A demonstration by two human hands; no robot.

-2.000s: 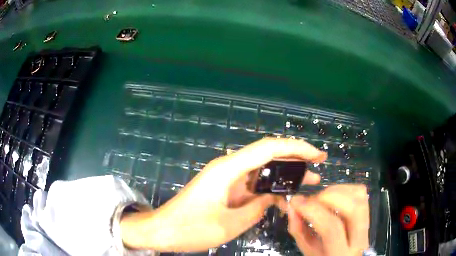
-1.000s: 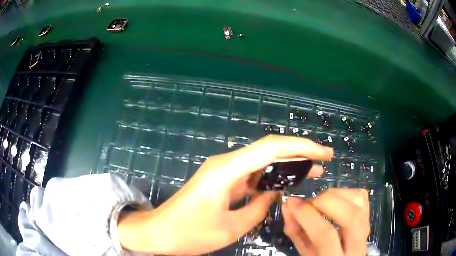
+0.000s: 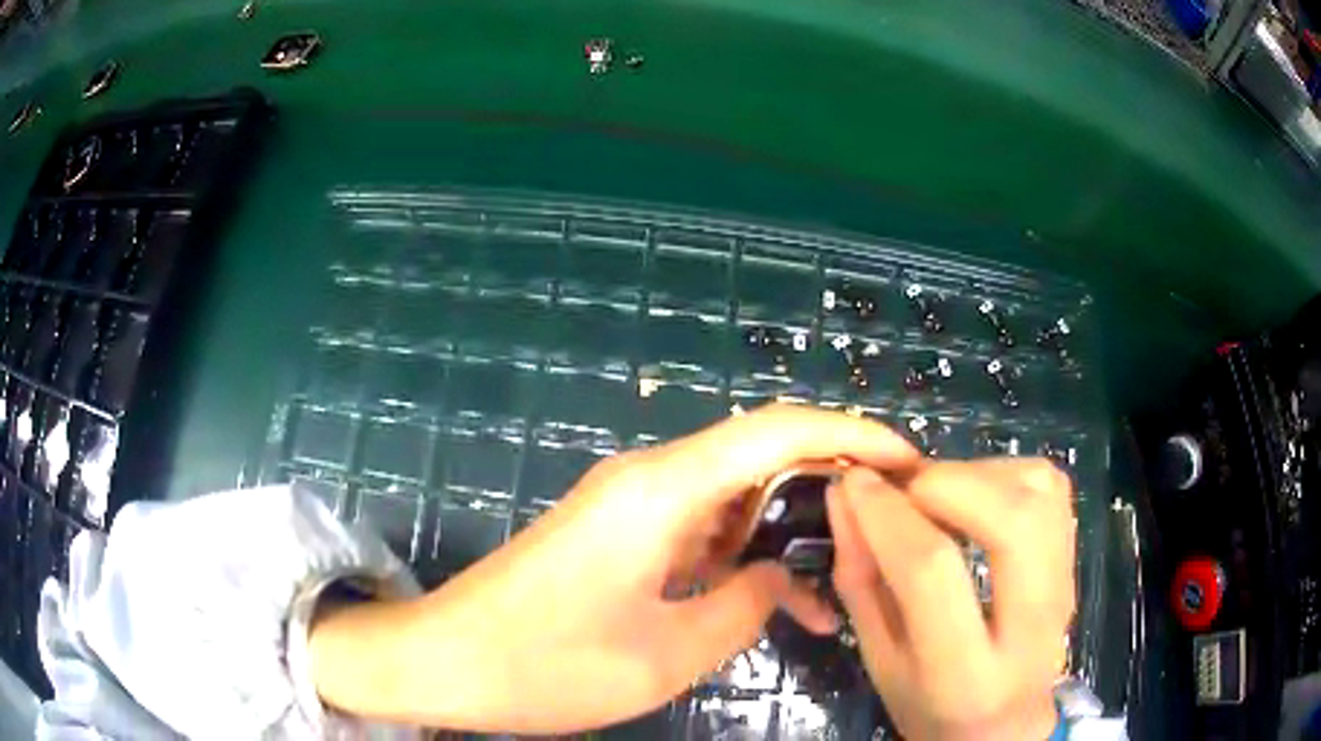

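My left hand (image 3: 638, 579) holds a dark watch housing (image 3: 790, 510) with a thin gold rim between its thumb and fingers, above the clear blister tray (image 3: 478, 311). My right hand (image 3: 956, 579) has its fingertips pinched together at the right side of the housing, touching it or very close. The fingers hide that side, so I cannot tell whether a small part is between them. Small dark parts with light ends (image 3: 927, 307) lie in the right pockets of the clear tray.
A black blister tray (image 3: 109, 246) is at the left. A housing (image 3: 290, 52) and small parts (image 3: 598, 57) lie on the green mat at the back. The black press fixture at the right shows a silver button (image 3: 1184, 460), a red button (image 3: 1200, 591) and a pale display (image 3: 1220, 667).
My right fingertips have moved up from below the housing to its right side, covering part of it. The housing is tilted differently. The whole view has shifted slightly.
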